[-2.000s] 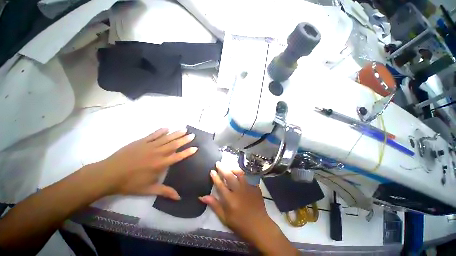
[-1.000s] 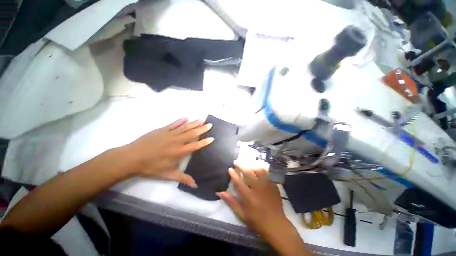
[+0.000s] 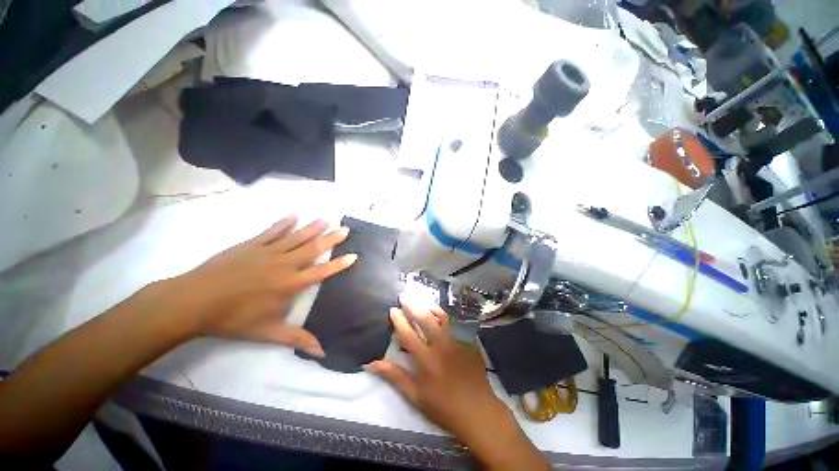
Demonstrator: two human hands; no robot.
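Observation:
A dark cut piece point(image 3: 357, 299) lies flat on the white table, its right edge at the needle area of the sewing machine point(image 3: 460, 198). My left hand point(image 3: 262, 281) lies spread on the left edge of the piece, fingertips and thumb on the cloth. My right hand point(image 3: 437, 368) rests at the piece's lower right edge, just in front of the needle area, fingers slightly bent and apart. The presser foot and needle point(image 3: 419, 281) are small and washed out by glare; the stitch line cannot be made out.
Folded dark pieces point(image 3: 262, 129) lie behind, with pale patterns point(image 3: 64, 175) at the left. A small dark panel point(image 3: 532, 354), yellow-handled scissors point(image 3: 549, 401) and a black-handled tool point(image 3: 608, 405) lie right of my right hand. An orange round item point(image 3: 679, 156) is behind the machine head.
The dark piece has moved a little away from the table's front edge, further along the needle area. Both hands have stayed on or beside it. The camera view swung and came back.

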